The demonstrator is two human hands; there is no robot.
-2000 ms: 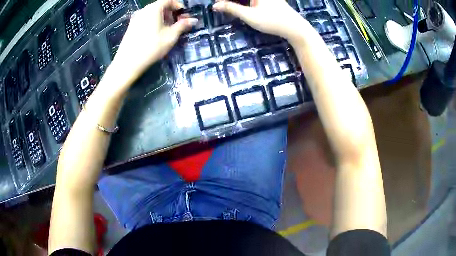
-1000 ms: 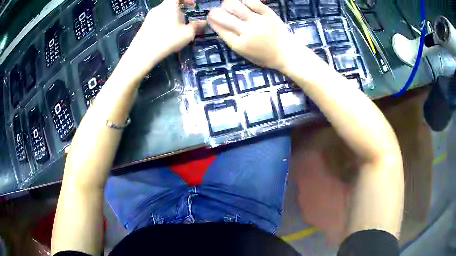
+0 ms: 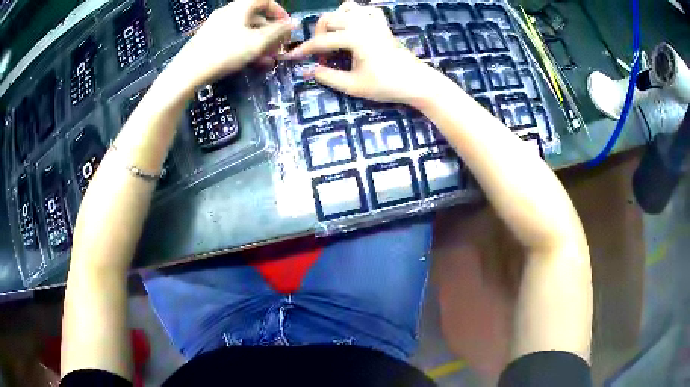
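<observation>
My left hand is at the top of the view, between the phone tray and the lens tray, with its fingers bent together. My right hand is beside it over the lens tray, fingertips close to the left ones. Something small may be between the fingertips; it is too blurred to tell. The clear lens tray holds rows of black-framed square lenses. A black keypad phone lies in a pocket of the clear phone tray, right of my left forearm.
More black phones lie in pockets at the left, some behind my left forearm. Slim yellowish sticks lie beyond the lens tray. A white nozzle-like fixture and a blue hose are at the right bench edge. A red seat shows below.
A phone now shows in the tray pocket beside my left forearm, which looked empty a second ago. My left hand has moved left, and my right hand's fingers now point left towards it.
</observation>
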